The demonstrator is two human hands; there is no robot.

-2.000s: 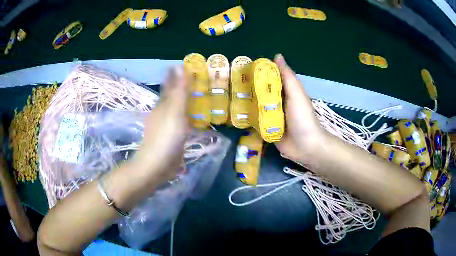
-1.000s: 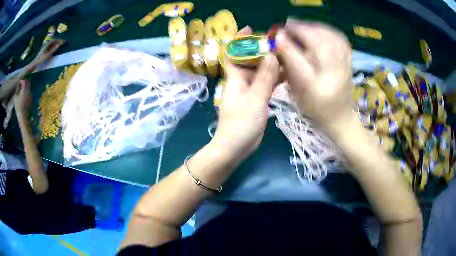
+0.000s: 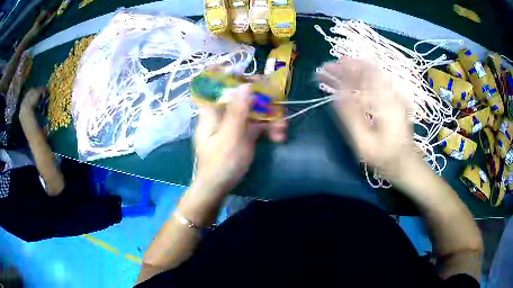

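My left hand (image 3: 225, 132) holds an open housing (image 3: 211, 89), yellow-rimmed, with a green board at its left end and blue and red parts at its right; it is blurred. My right hand (image 3: 368, 107) is blurred over the heap of white cord loops (image 3: 388, 53); whether it grips a cord cannot be told. A thin cord (image 3: 306, 102) spans from beside the housing towards this hand; what its ends meet is unclear. A yellow unit (image 3: 280, 70) lies behind the housing, below a row of yellow housings (image 3: 249, 19).
A clear bag of white cords (image 3: 118, 84) lies at left, beside small yellow parts (image 3: 61, 84). A pile of yellow units (image 3: 478, 121) lies at right. A pale rail (image 3: 315, 8) runs behind the bench. Another person's arm (image 3: 42, 149) is at far left.
My hands have moved apart; the open housing is lower and further left in my left hand. My right hand has left the housing and is over the cords. The camera view has shifted.
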